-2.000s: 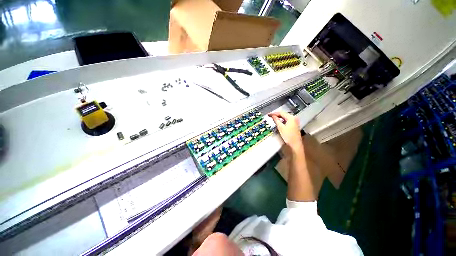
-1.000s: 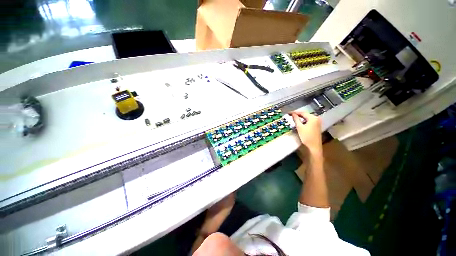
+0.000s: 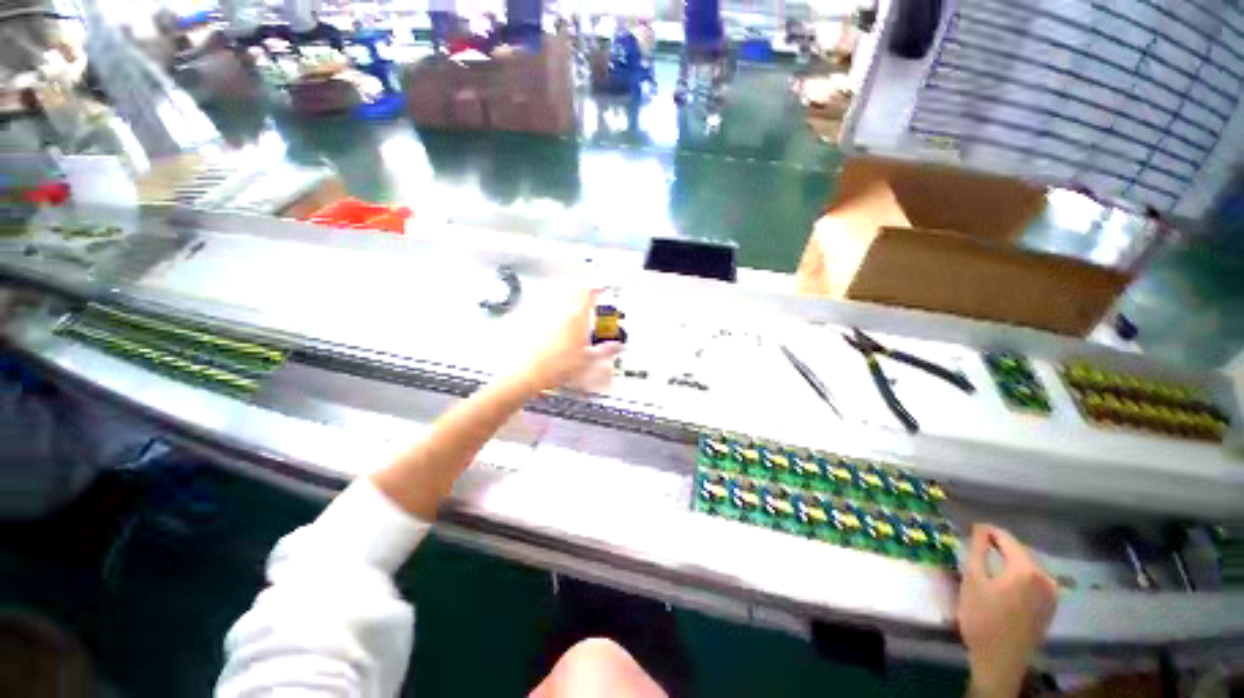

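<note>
A green populated PCB panel (image 3: 825,502) with two rows of small units lies on the conveyor rails in front of me. My right hand (image 3: 1003,596) is at its right end, thumb and forefinger curled close to the edge; whether they pinch anything is unclear. My left arm reaches across the rails. My left hand (image 3: 580,346) is around the yellow-labelled dispenser bottle (image 3: 609,323) on the white shelf and partly hides its black base. The bottle looks upright.
Small dark parts (image 3: 686,383) lie right of the bottle. Tweezers (image 3: 813,381), open nippers (image 3: 894,375) and spare boards (image 3: 1143,401) are on the shelf. A cardboard box (image 3: 975,273) stands behind. More panels (image 3: 171,346) lie far left.
The view has swung left and up. My left hand has come up from below the rail to the bottle. My right hand stays by the panel's right end.
</note>
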